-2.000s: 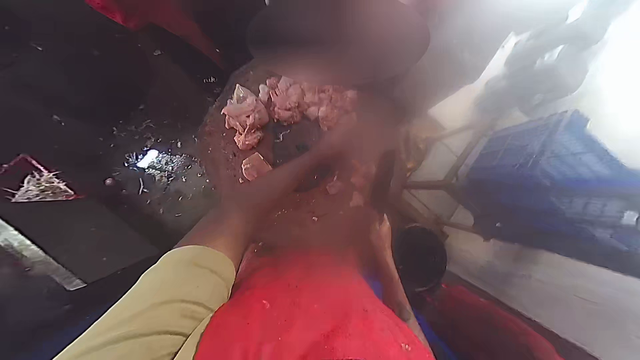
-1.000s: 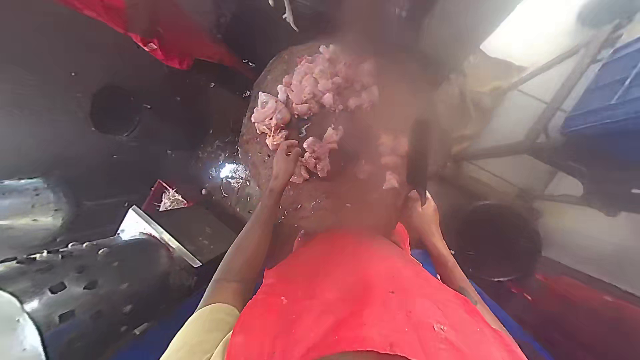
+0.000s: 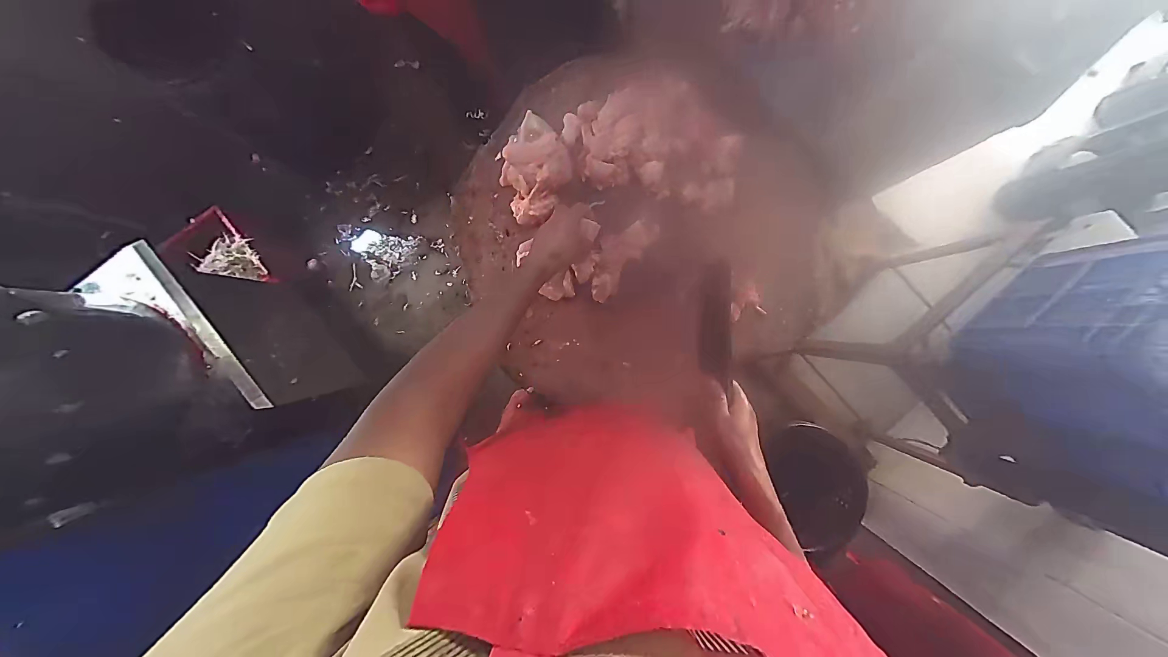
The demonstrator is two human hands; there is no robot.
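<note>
My left hand (image 3: 564, 239) reaches onto a round chopping block (image 3: 557, 351), its fingers at small pieces of raw meat (image 3: 598, 260); whether it grips one I cannot tell. Beyond the fingers lies a larger heap of cut raw meat (image 3: 639, 137), pale pink. At the near right of the block, my right hand (image 3: 727, 411) is closed on a knife or cleaver, whose dark blade (image 3: 714, 319) points away from me over the block. A small scrap of meat (image 3: 748, 299) lies to the right of the blade. Haze blurs the right part of the view.
A red apron (image 3: 593, 529) covers my front, close to the block. A dark round container (image 3: 817, 488) stands right of my right hand. Blue crates (image 3: 1068, 356) and a metal frame (image 3: 949, 297) are farther right. Scraps litter the dark surface at left, near a small red-edged container (image 3: 231, 255).
The cleaver or knife has stayed in my right hand, and my left hand has remained at the meat since one second ago. The view has shifted.
</note>
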